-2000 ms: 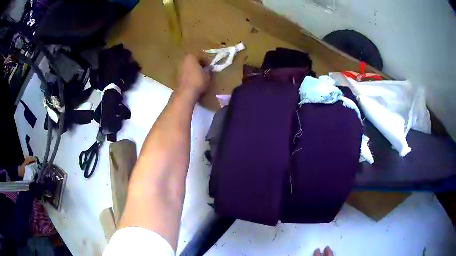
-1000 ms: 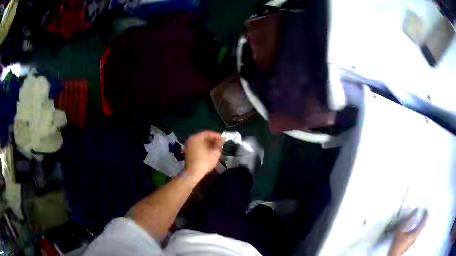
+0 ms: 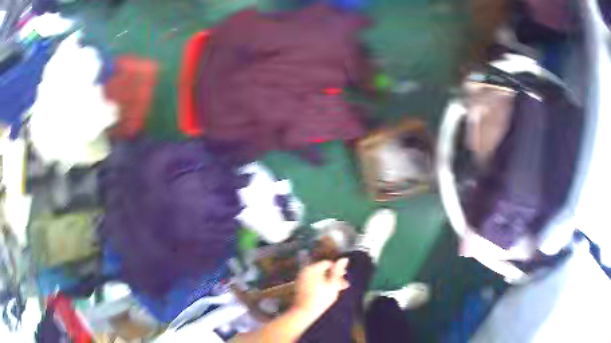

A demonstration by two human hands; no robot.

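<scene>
The view is blurred and looks down at the floor. My left hand (image 3: 323,287) is at the bottom centre, over my dark trouser leg and beside an open box (image 3: 271,292) of brownish scraps. Its fingers are partly curled, with small gaps, and nothing shows in them. A pale crumpled piece (image 3: 335,234) lies at the box's far edge; blur hides what it is. My right hand is out of the picture.
A dark purple cloth heap (image 3: 174,208) lies left, beside white scraps (image 3: 268,201). Maroon cloth (image 3: 281,80) covers a red-edged basket (image 3: 191,84). A small carton (image 3: 395,161) stands on green floor. Dark garment pieces (image 3: 529,154) and a white table (image 3: 563,301) are right.
The view has swung further left and down to the floor. My left hand is lower, by the box, and the white piece at its fingers no longer shows there. My right hand has left the picture.
</scene>
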